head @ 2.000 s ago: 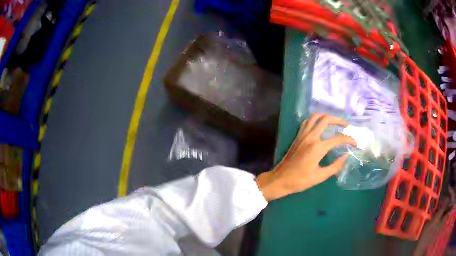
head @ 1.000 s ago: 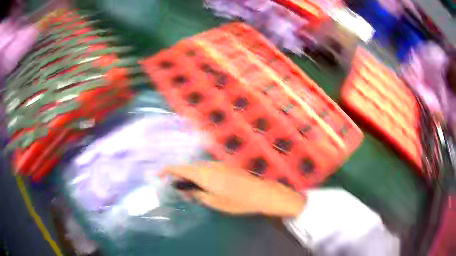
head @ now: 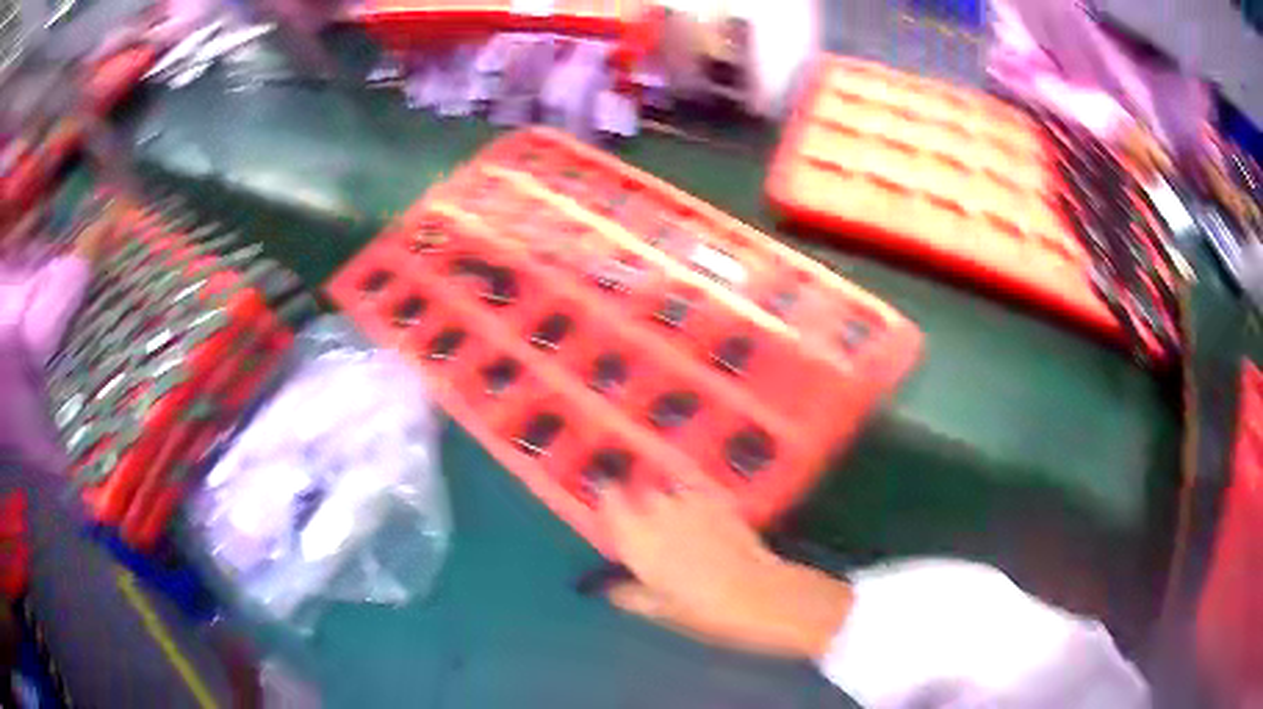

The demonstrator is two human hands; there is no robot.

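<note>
My right hand (head: 720, 571) reaches in from the lower right, at the near edge of the orange-red tray (head: 817, 416). It holds a small dark thing (head: 601, 579) at its thumb side, too blurred to name, just off the tray's edge. The tray lies tilted on the green bench, with dark watch cases (head: 749, 450) in many pockets. The clear plastic bag with lilac contents (head: 326, 464) lies left of the tray. My left hand is out of view.
A stack of trays with greenish contents (head: 173, 360) stands at the left. Another orange-red tray (head: 942, 180) lies at the back right, with dark straps (head: 1108, 229) beside it. Pink sleeves show at the edges. The picture is blurred.
The view has swung right from the floor and bag to the tray. My left hand, earlier on the bag, has gone from view. My right hand has moved from the bag to the tray's edge.
</note>
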